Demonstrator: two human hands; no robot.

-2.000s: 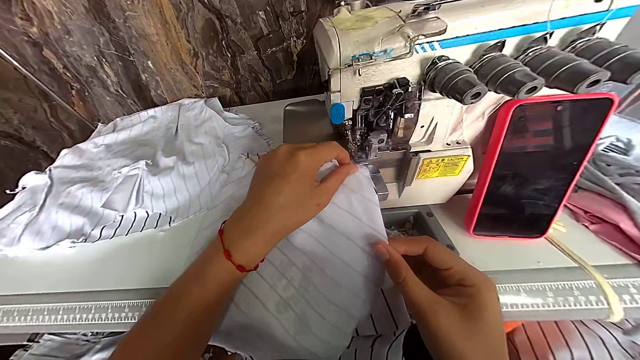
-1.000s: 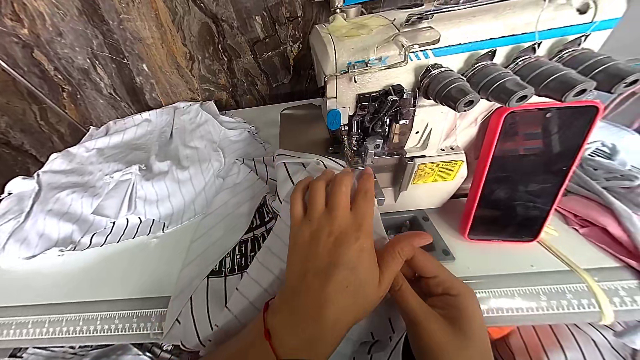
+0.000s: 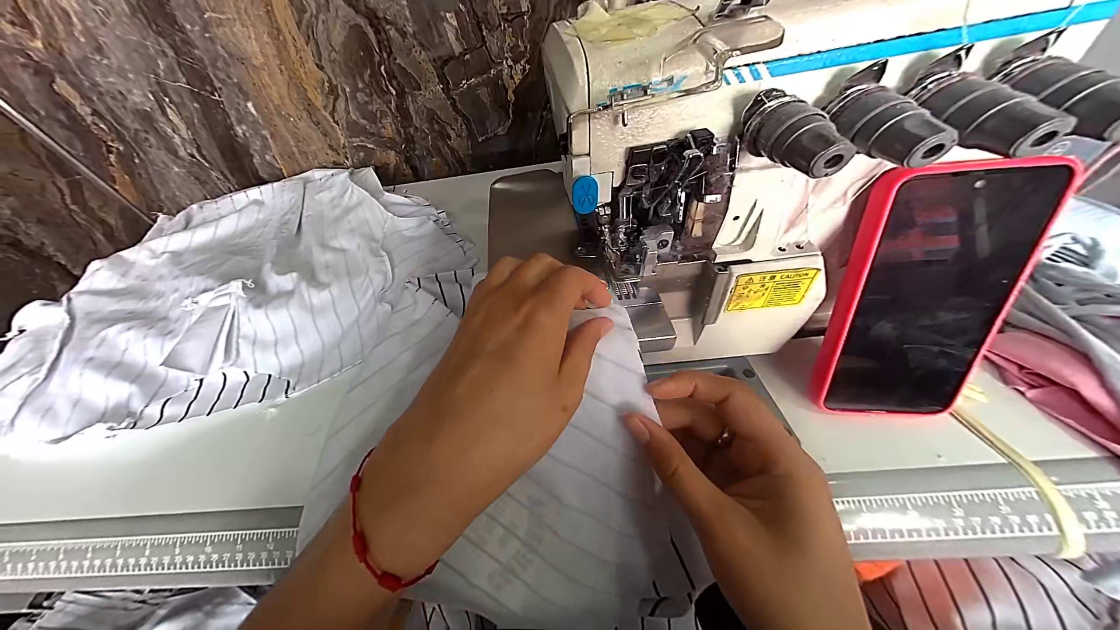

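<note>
A white pinstriped fabric piece [image 3: 560, 499] lies before the presser foot [image 3: 634, 258] of an overlock sewing machine [image 3: 647, 105]. My left hand [image 3: 516, 367], with a red cord bracelet [image 3: 357, 525] at the wrist, pinches the fabric's upper edge between thumb and fingers just in front of the foot. Lower down the right edge, my right hand [image 3: 735, 472] has the fabric between thumb and forefinger; a ring [image 3: 724, 437] shows on one finger. The cloth's wrong side faces up, with print showing faintly through. Its lower end runs out of view.
More striped white fabric [image 3: 262, 289] is heaped left of the machine. A phone in a pink case [image 3: 949, 289] leans upright at the right, beside grey and pink cloth [image 3: 1059, 376]. A measuring tape [image 3: 149, 553] runs along the table's front edge. Cream tape [image 3: 1032, 477] hangs over it.
One second ago my left hand lay flat with fingers extended on the fabric and a dark print showed; now its fingers are bent in a pinch and the plain wrong side shows.
</note>
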